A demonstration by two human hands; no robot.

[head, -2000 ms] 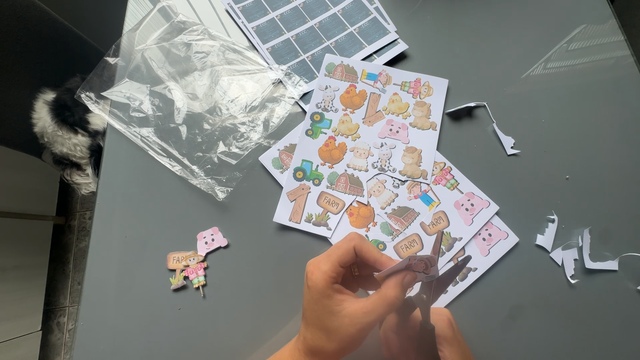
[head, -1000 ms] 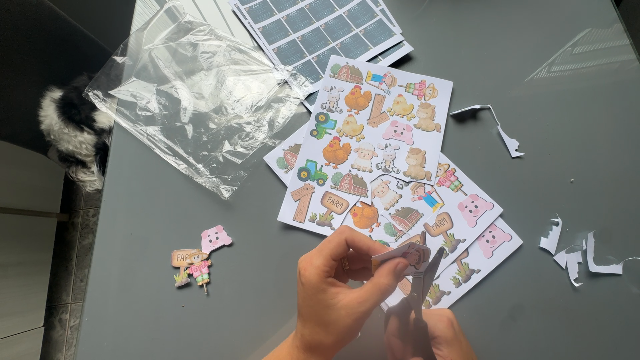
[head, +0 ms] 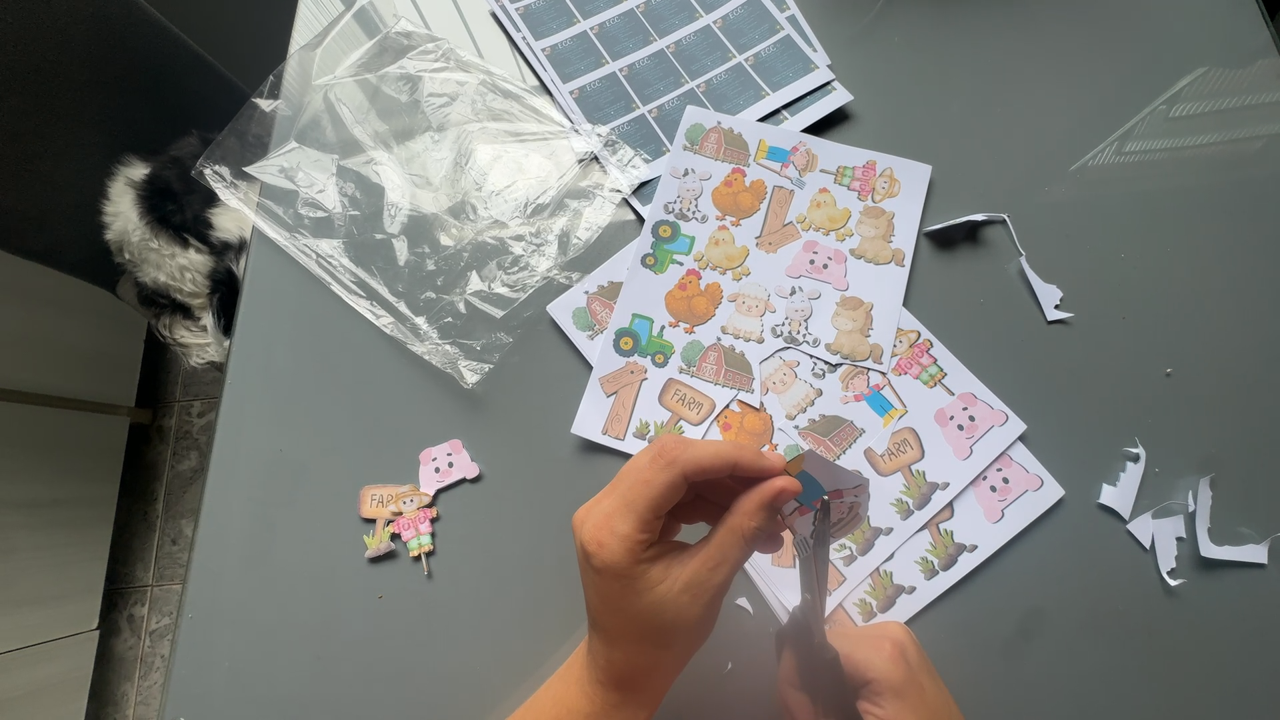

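Between thumb and fingers, my left hand (head: 670, 545) pinches a small paper cutout (head: 835, 500) printed with a farmer figure in blue trousers. My right hand (head: 865, 665) grips dark-handled scissors (head: 818, 560), whose blades point away from me and meet the cutout's edge. Beneath and beyond both hands lie overlapping printed sheets (head: 765, 275) of farm stickers, with animals, barns, tractors and signs. Three cut-out pieces rest at the left: a pink pig (head: 447, 465), a farm sign (head: 377, 502) and a scarecrow (head: 412, 525), partly overlapping.
A crumpled clear plastic bag (head: 400, 190) lies at the upper left, beside sheets with dark printed rectangles (head: 670, 60). Paper offcuts (head: 1228, 540) are at the right, another offcut (head: 1045, 290) above them. A black-and-white furry animal (head: 175, 240) is beyond the table's left edge.
The piece in my left hand has turned, so its blue-trousered figure now shows. The scissor blades, spread apart one second ago, are now nearly together.
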